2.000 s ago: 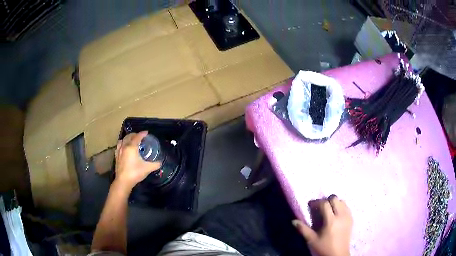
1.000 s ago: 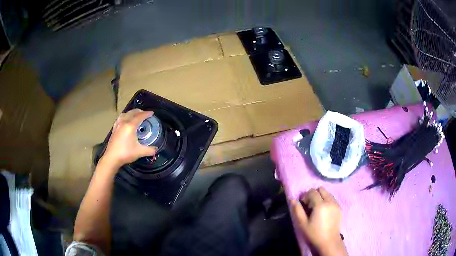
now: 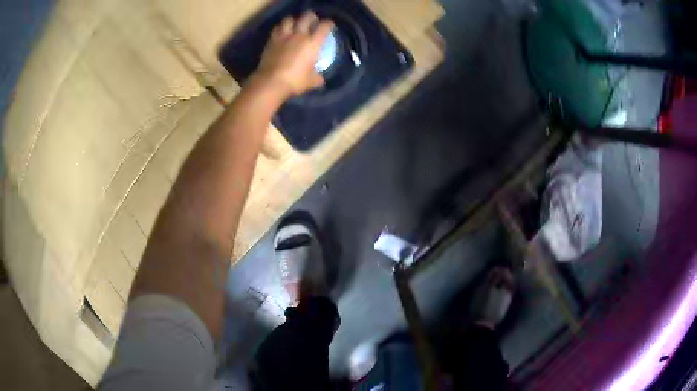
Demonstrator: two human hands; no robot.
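Observation:
The black speaker panel (image 3: pixel 306 122) lies low over the brown cardboard sheet (image 3: pixel 99 183) at the upper middle, driver side up. My left hand (image 3: pixel 294 57) is closed round the silver magnet (image 3: pixel 327 52) of the speaker driver in the panel's middle. The forearm reaches up from the lower left. The picture is blurred, and I cannot tell if the panel rests fully on the cardboard. My right hand is out of the picture.
The pink tabletop (image 3: pixel 657 328) edge curves along the right. Beside it are a metal frame (image 3: pixel 478 218), a white bag-like bundle (image 3: pixel 573 206) and a green round object (image 3: pixel 569 65). My shod foot (image 3: pixel 298 252) is on the floor, where a small white piece (image 3: pixel 393 246) lies.
The view has swung down towards the floor. My left hand has carried the speaker away from my lap onto or over the cardboard. My right hand and most of the tabletop have left the picture.

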